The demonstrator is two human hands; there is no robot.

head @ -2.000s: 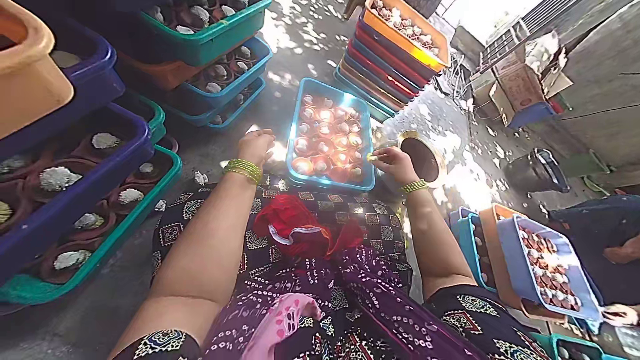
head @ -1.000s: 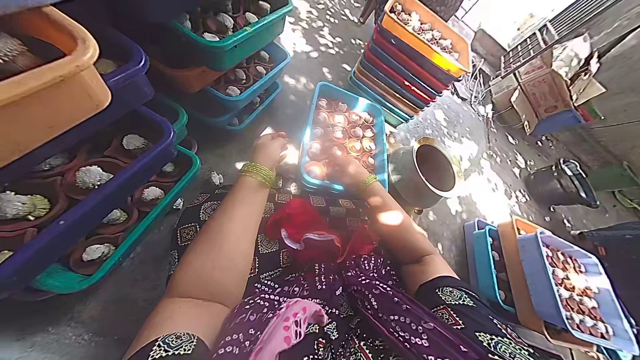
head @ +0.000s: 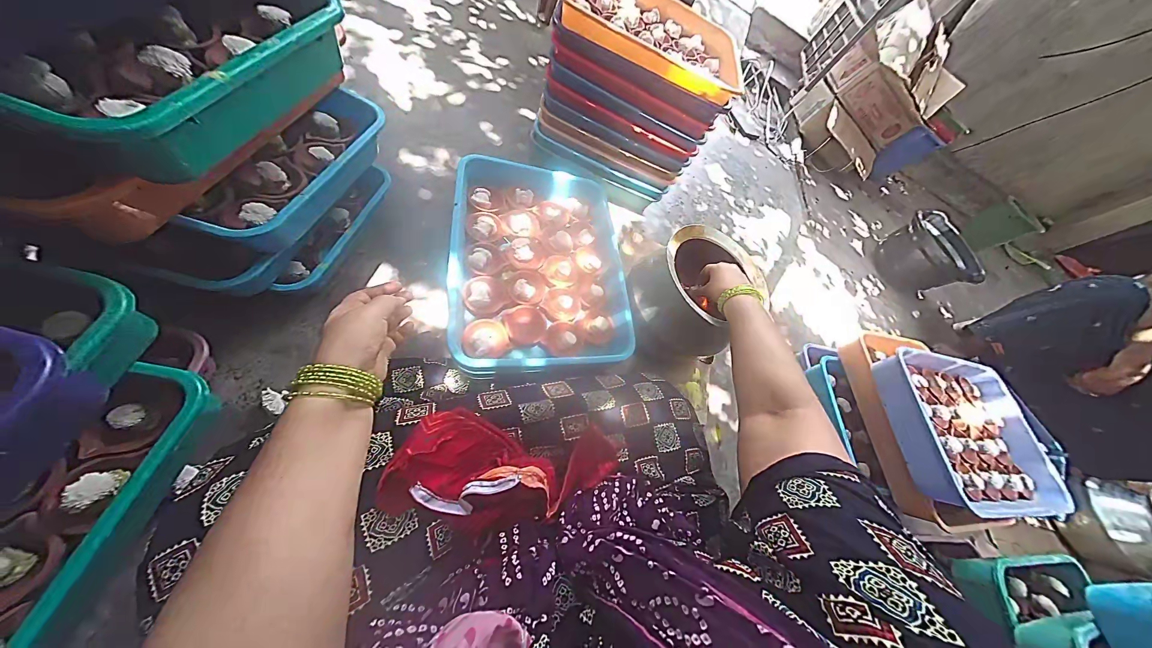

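A light blue plastic tray [head: 461,270] holds rows of small reddish clay cups [head: 525,288], each with a whitish piece inside. Left of the tray, just off its edge, my left hand [head: 364,324] hovers with fingers loosely bent and nothing visible in them. My right hand [head: 717,281] reaches into the mouth of a round metal pot [head: 688,243] at the tray's right. Its fingertips are partly hidden inside the pot, so whether they hold anything cannot be told. A red cloth [head: 459,454] lies on my lap.
Stacked trays of filled clay cups stand at left, including a green tray [head: 225,99]. An orange tray [head: 661,40] tops a tall stack ahead. At right are a lavender tray [head: 936,477], a black bucket [head: 931,252], cardboard boxes [head: 868,108] and part of another person [head: 1071,360].
My right hand has gone from over the lower right of the blue tray into the metal pot. My left hand stays beside the tray's left edge.
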